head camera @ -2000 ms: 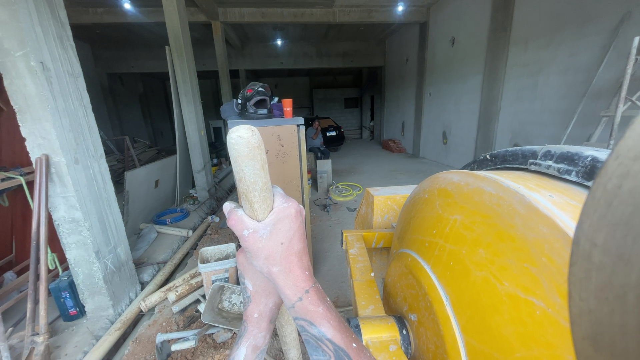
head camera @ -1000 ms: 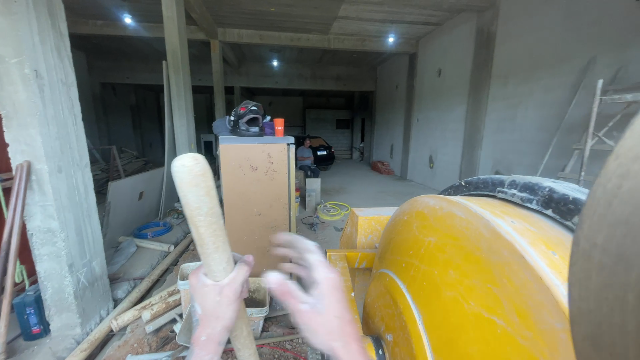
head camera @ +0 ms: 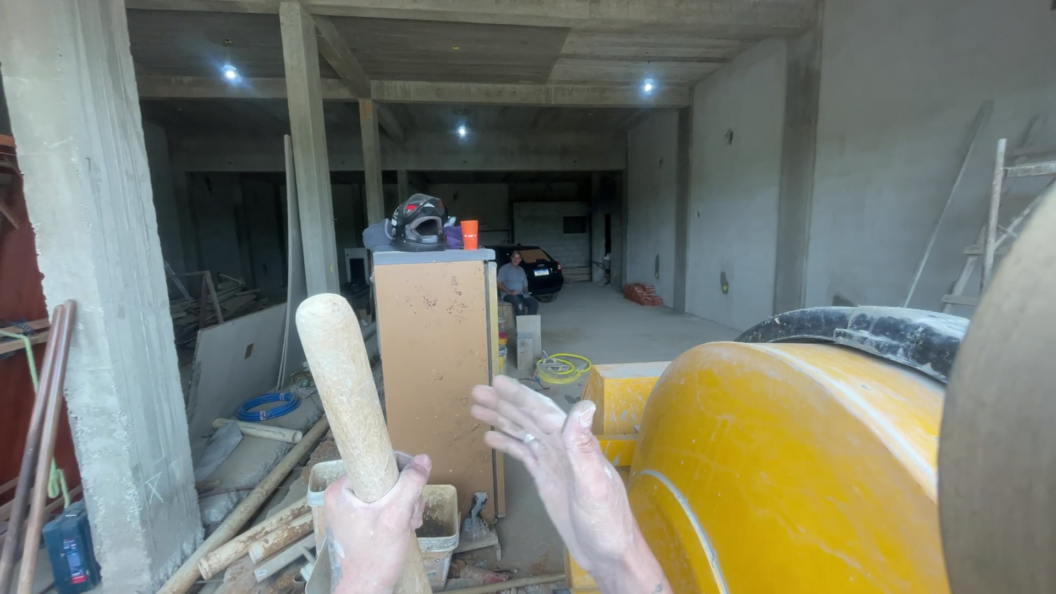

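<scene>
A thick wooden tool handle [head camera: 346, 396] leans slightly left in front of me, its rounded top end uppermost. Around its lower part my left hand [head camera: 375, 516] is closed, the thumb at the right side; the handle's lower end runs out of view. To the right, my right hand [head camera: 561, 470] is raised off the handle, fingers extended and palm turned left, holding nothing. Both hands are coated with pale dust, and a ring shows on the right one. Just right of that hand stands a yellow cement mixer drum [head camera: 775, 445] with a black ring gear [head camera: 866, 330].
A tan cabinet [head camera: 437, 371] bearing a motorcycle helmet [head camera: 419, 221] and an orange cup [head camera: 469, 234] stands ahead. Plastic buckets [head camera: 437, 516] and wooden poles [head camera: 256, 536] lie low left, beside a concrete pillar [head camera: 115, 330]. Farther back, a person [head camera: 516, 283] sits near a black car [head camera: 540, 268].
Two seconds ago both hands were together on the handle. My right hand has let go and moved off to the right, and now shows spread and raised.
</scene>
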